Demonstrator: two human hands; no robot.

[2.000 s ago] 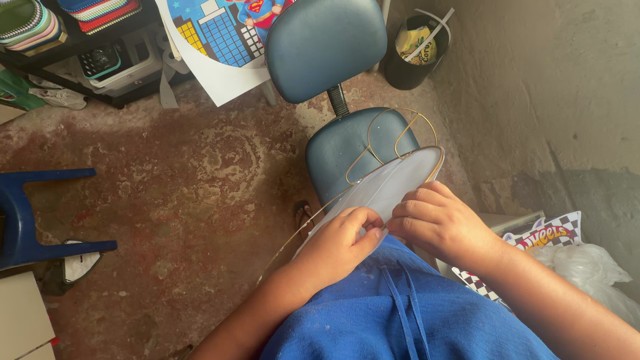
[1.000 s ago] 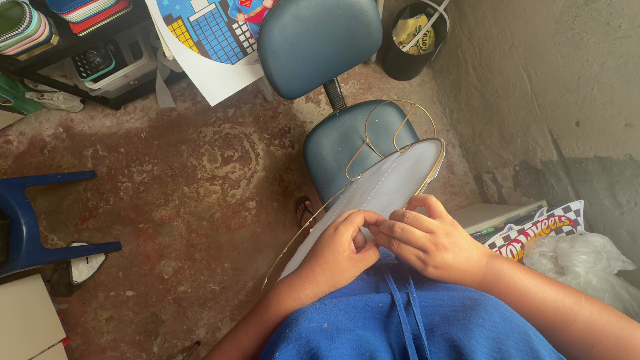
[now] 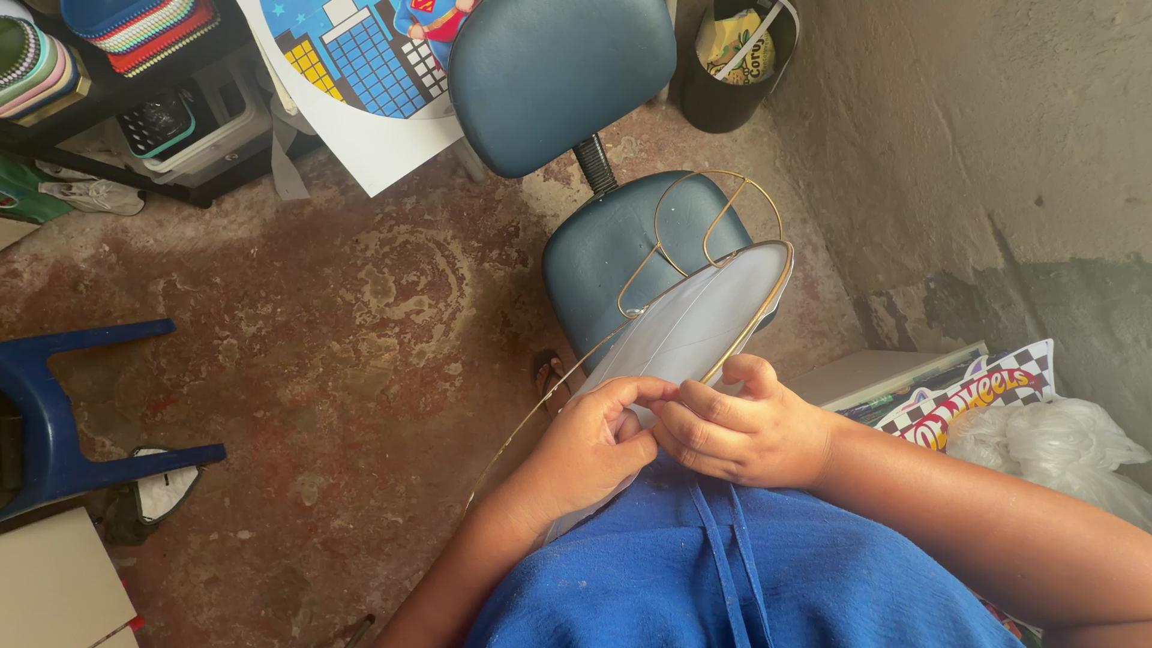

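A round panel of thin whitish sheet (image 3: pixel 693 315) in a gold-coloured wire frame (image 3: pixel 781 281) leans tilted against my front. Loops of the same wire (image 3: pixel 711 175) rise from its top, above the seat of a blue office chair (image 3: pixel 643 238). My left hand (image 3: pixel 598 445) and my right hand (image 3: pixel 733 423) meet at the panel's lower part, fingertips pinched together. What lies between the fingertips is hidden, and the panel's lower end passes behind my hands.
A black bin (image 3: pixel 729 90) stands beside the wall. Left are a shelf (image 3: pixel 207 180) with plastic trays, a printed round sheet (image 3: pixel 378 135) and a blue plastic stool (image 3: pixel 54 432). Boards (image 3: pixel 886 373), a checkered printed sign (image 3: pixel 1026 369) and clear plastic bags (image 3: pixel 1062 441) sit at right.
My right hand's index finger has lifted and curled since two seconds ago. Both hands remain together at the panel's lower part.
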